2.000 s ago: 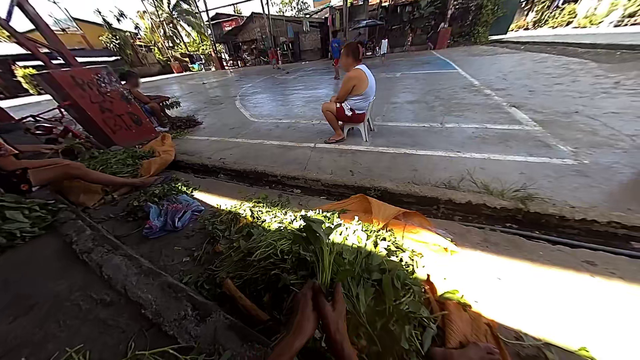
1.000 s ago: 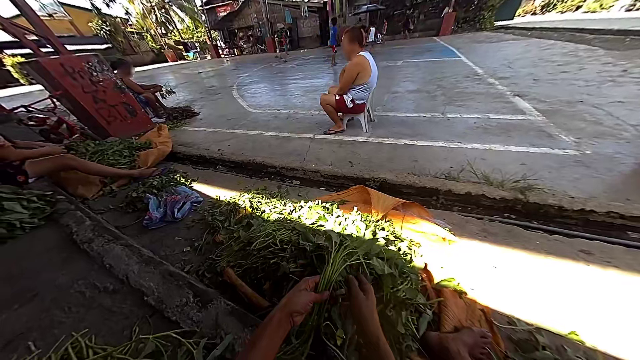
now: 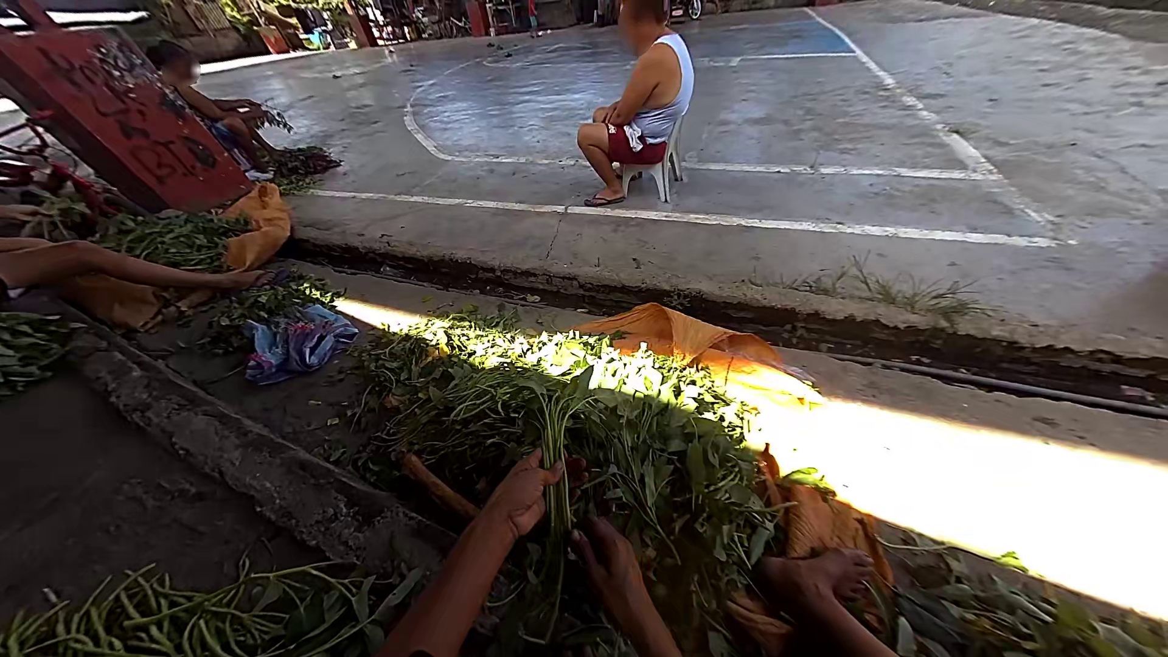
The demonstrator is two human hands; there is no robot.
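A bunch of long-stemmed leafy greens (image 3: 557,429) stands upright before me, leaves up and stems down. My left hand (image 3: 525,493) grips its stems at mid-length, the thumb across them. Lower and to the right, my right hand (image 3: 607,557) is beside the stem ends; its fingers are in shadow, so whether they touch the stems is unclear. Under and beyond both hands spreads a large heap of leafy greens (image 3: 657,456), partly sunlit. Orange woven sacking (image 3: 671,328) shows at the heap's far edge and again at its right.
Stems and greens (image 3: 182,611) lie at the lower left beside a concrete curb (image 3: 246,474). A crumpled blue plastic bag (image 3: 297,345) is left of the heap. A bare foot (image 3: 821,575) rests at the right. A person (image 3: 648,100) sits on a white plastic chair (image 3: 664,173) across a gutter; others sit at left.
My left hand was lower on a spread bunch of stems one second ago; it now holds the stems higher, in a narrow upright bunch. The view has tilted down somewhat.
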